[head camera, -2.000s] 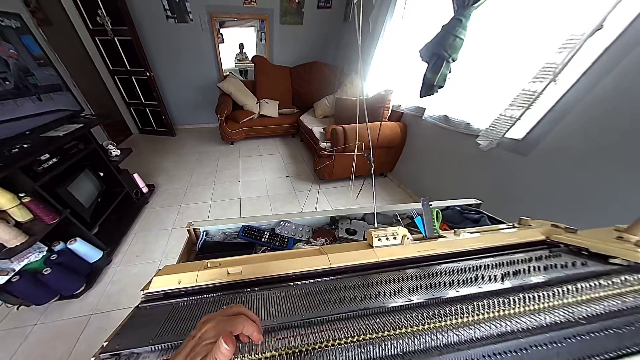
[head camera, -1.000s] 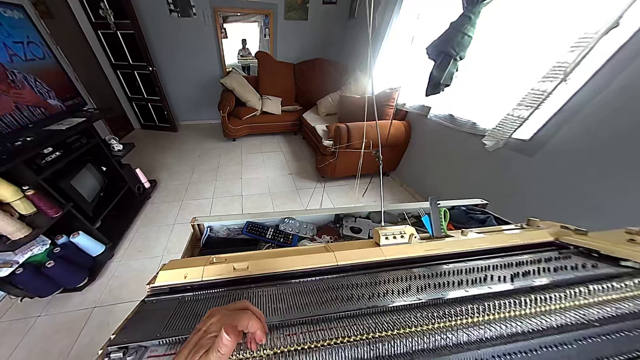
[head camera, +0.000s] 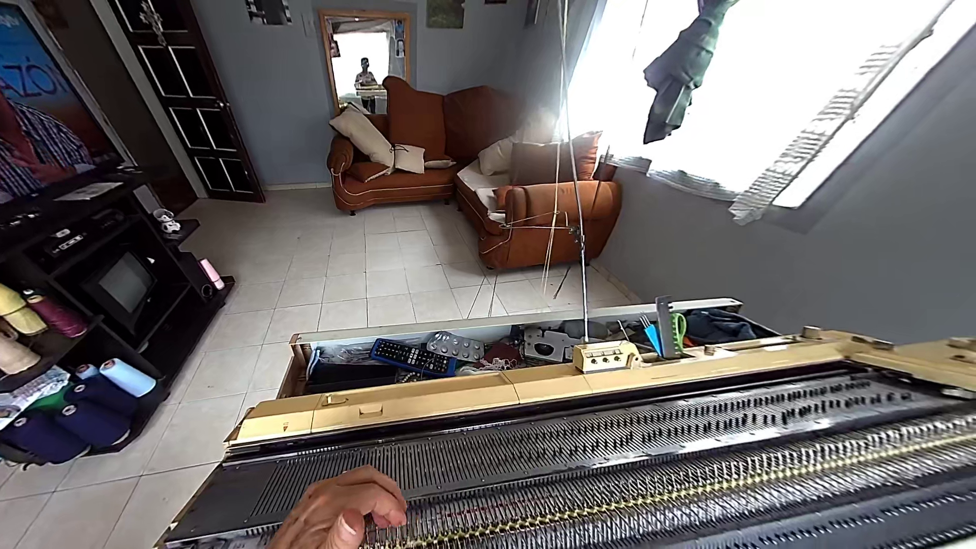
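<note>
At the bottom left, my left hand (head camera: 343, 509) rests with curled fingers at the left end of the needle rows of a knitting machine (head camera: 427, 465). Its fingertips are at the needles beside the yellow yarn (head camera: 602, 509); whether they pinch anything cannot be told. The yarn runs along the needles toward the right. My right hand is out of the picture. The beige carriage part (head camera: 907, 352) lies at the right end of the bed. A yarn mast (head camera: 582, 274) rises from a small beige unit (head camera: 606, 356) on the back rail.
Behind the machine, a long tray (head camera: 427, 328) holds a remote control (head camera: 414, 357), a blister pack, green-handled scissors and other items. Yarn cones (head camera: 91, 412) stand on a black shelf unit at the left. A brown sofa (head camera: 412, 183) is farther back, beside a window.
My left hand stays at the left end of the needle rows, with only slight shifts of its fingers. The picture on the television differs.
</note>
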